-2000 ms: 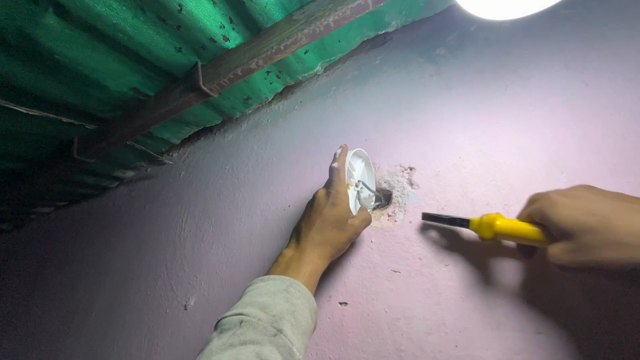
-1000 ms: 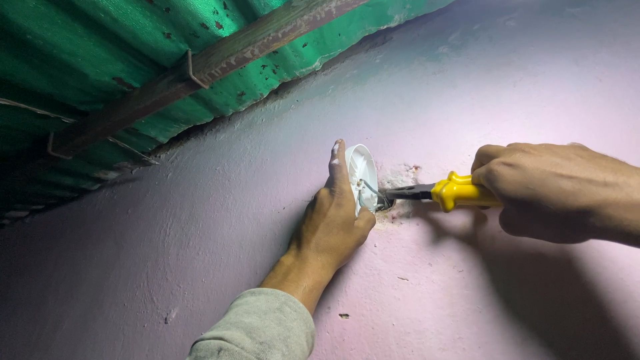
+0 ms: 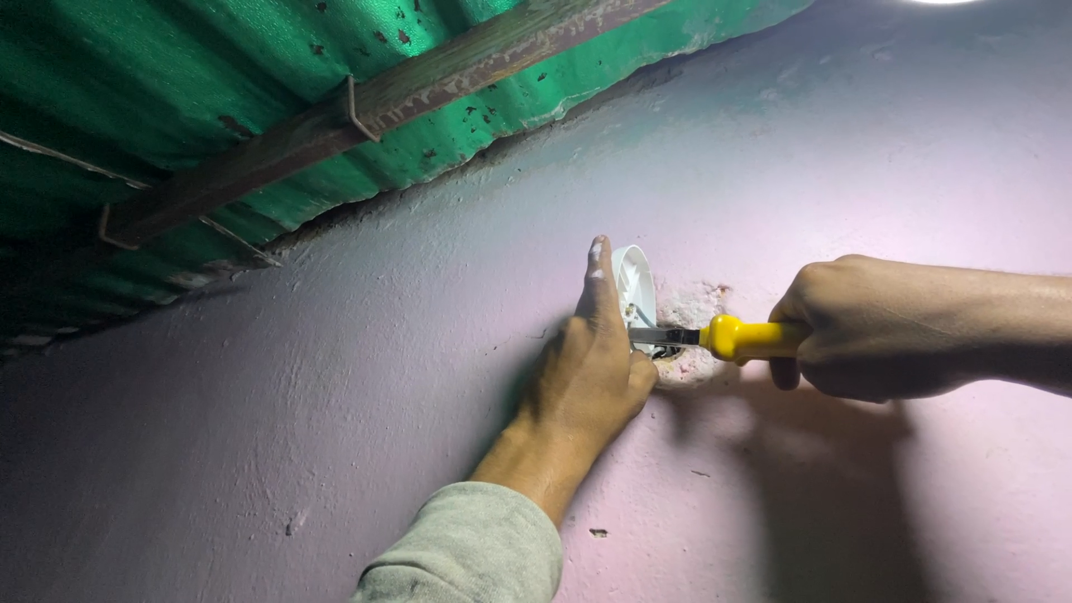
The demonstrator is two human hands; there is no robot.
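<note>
My left hand (image 3: 586,368) holds a round white plastic electrical fitting (image 3: 635,280) by its edge, tilted away from the pink wall, with its hollow inner side facing right. In my right hand (image 3: 863,327) are pliers with yellow handles (image 3: 745,338). Their metal jaws (image 3: 666,336) point left and reach the lower inside of the fitting, near its terminals; whether they grip a wire there I cannot tell. Behind the jaws, dark wires (image 3: 667,352) show at a rough hole in the wall. My left fingers partly hide the fitting.
Broken plaster (image 3: 691,306) surrounds the hole in the painted wall (image 3: 377,377). Overhead, a rusty metal beam (image 3: 419,84) runs below green corrugated roofing sheets (image 3: 209,50). A bright lamp (image 3: 942,2) shows at the upper right edge. Shadows of my right arm fall on the wall.
My right hand has brought the pliers left, from beside the wall hole to the fitting, and their jaws now reach into it. My left hand still holds the fitting at the hole.
</note>
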